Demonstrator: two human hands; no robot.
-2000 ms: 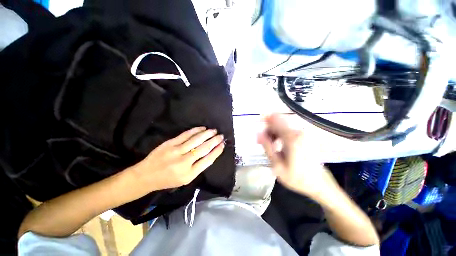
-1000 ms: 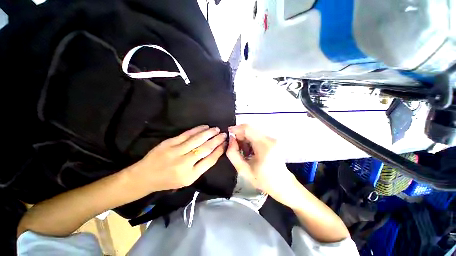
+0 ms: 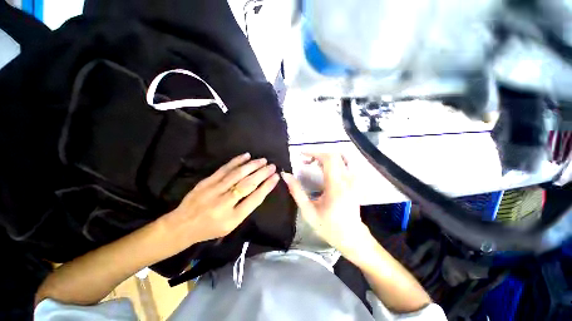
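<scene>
The large black garment piece (image 3: 207, 141) lies over the left of the table and hangs toward my lap. A thin white loop (image 3: 188, 104) lies on it, and another thin white cord hangs near its lower edge. My left hand (image 3: 229, 197) lies flat on the cloth near its right edge, fingers spread a little. My right hand (image 3: 329, 204) is just right of that edge, thumb tip at the cloth edge beside my left fingertips, fingers apart. Whether it pinches anything is too bright to tell; I see nothing held.
The blurred white sewing machine (image 3: 407, 44) fills the upper right, with a dark curved bar (image 3: 401, 172) below it. A dark thread crosses the white table (image 3: 433, 157). Blue baskets (image 3: 505, 294) stand below right. Cardboard (image 3: 150, 294) lies below left.
My right hand has come from over the table to the cloth edge; in the last second its fingers have spread. My left hand stays on the cloth. The machine's position in view has shifted.
</scene>
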